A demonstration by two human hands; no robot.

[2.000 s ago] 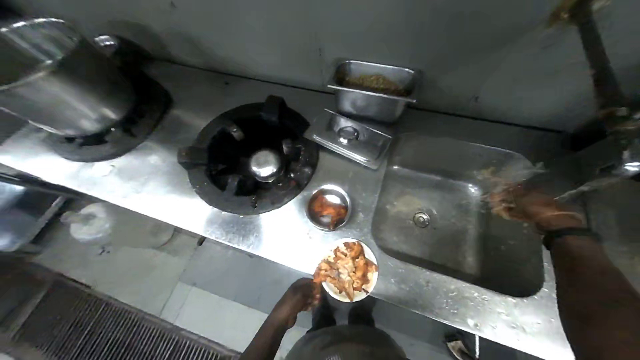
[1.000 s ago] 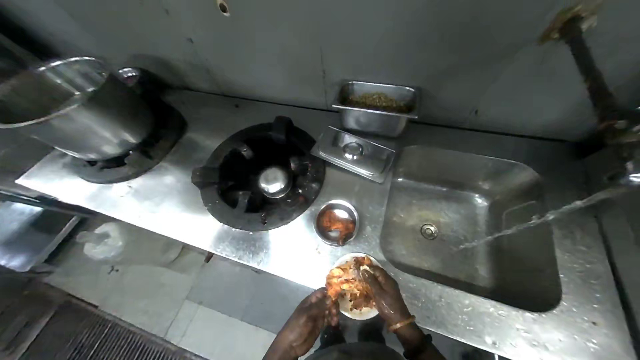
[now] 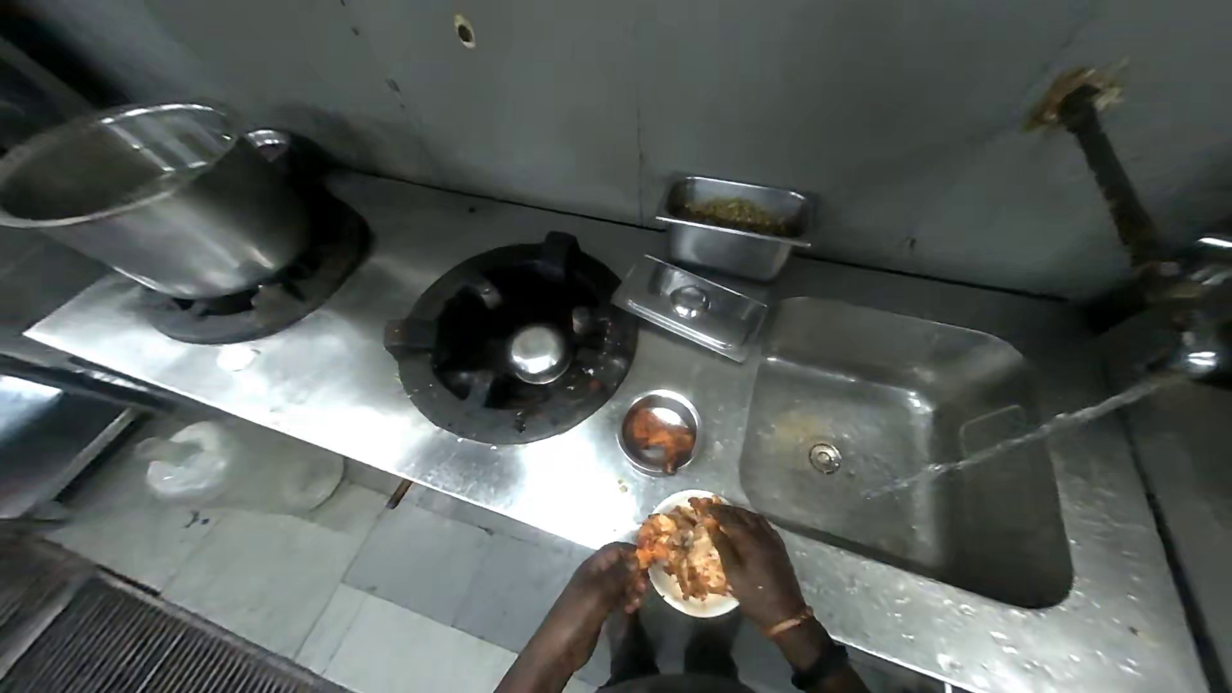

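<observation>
A white round dish (image 3: pixel 707 604) at the counter's front edge holds orange-brown pieces of cooked food (image 3: pixel 685 551), perhaps meat. My left hand (image 3: pixel 606 582) is at the dish's left rim, its fingers closed on an orange piece. From the right, my right hand (image 3: pixel 760 568) reaches over the dish with its fingertips on the food; whether it grips a piece is hidden. Just behind the dish stands a small steel bowl (image 3: pixel 660 433) with reddish food or sauce in it.
Water runs from a tap (image 3: pixel 1198 358) into the steel sink (image 3: pixel 905 433) at right. Behind the bowl lie a steel lid (image 3: pixel 689 306) and a steel pan of greenish-brown food (image 3: pixel 736 245). A black gas burner (image 3: pixel 515 337) is left of them; a large steel pot (image 3: pixel 183 221) stands farther left.
My right hand was over the sink near the tap two seconds ago and has moved left onto the food in the dish. The left hand stays beside the dish.
</observation>
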